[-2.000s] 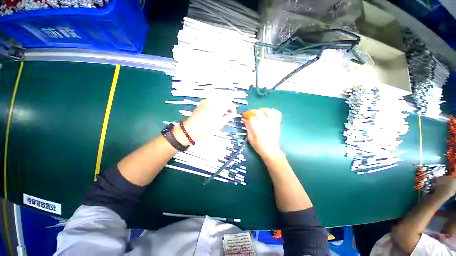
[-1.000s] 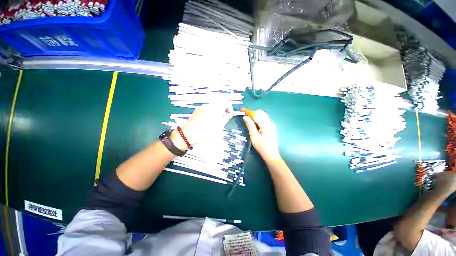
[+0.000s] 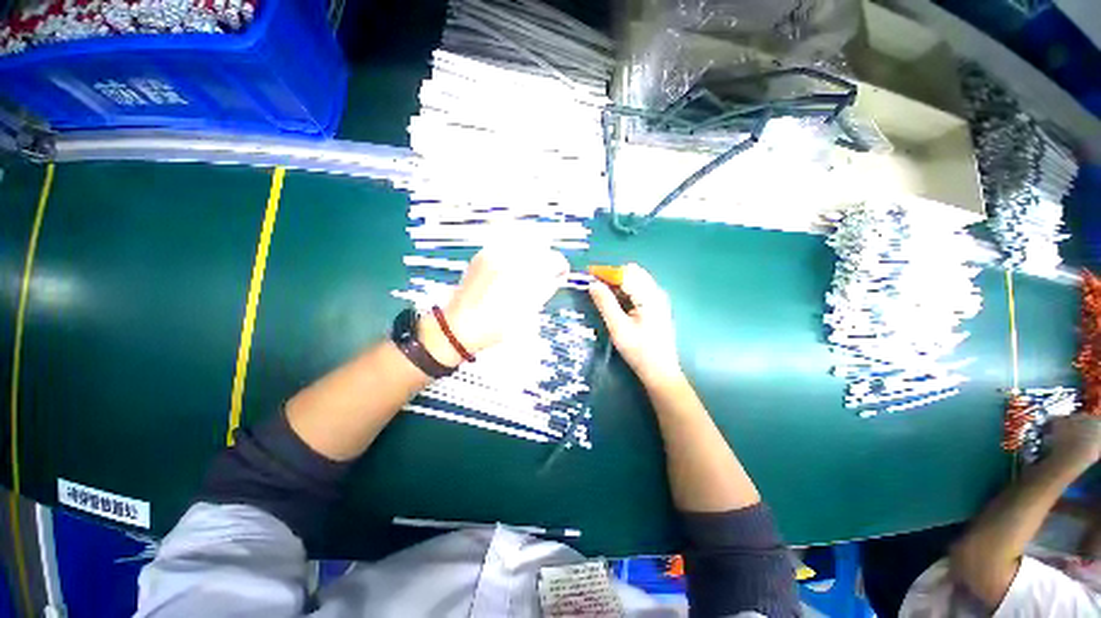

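My left hand [image 3: 505,296] is closed on a short white lead [image 3: 580,279] above the spread of white leads [image 3: 483,392]. The lead's end points right, toward my right hand [image 3: 642,324]. My right thumb and fingertips meet at the lead's end, with an orange finger cot or small orange tool [image 3: 606,274] at the fingertips. A thin dark cord [image 3: 600,362] hangs from my right hand over the leads' dark-banded ends; its lower part is blurred. Whether cord and lead touch is hidden by my fingers.
A dense white stack [image 3: 507,145] lies beyond my hands. A beige tray [image 3: 954,157] holds clear bags and dark cord. A banded lead bundle [image 3: 906,314] lies right. A blue bin [image 3: 181,91] stands upper left. Another person's arm [image 3: 1020,507] is at lower right.
The dark cord's lower end has swung about and now looks blurred. My right hand's fingers have shifted slightly at the lead's end. My left hand has stayed in nearly the same place.
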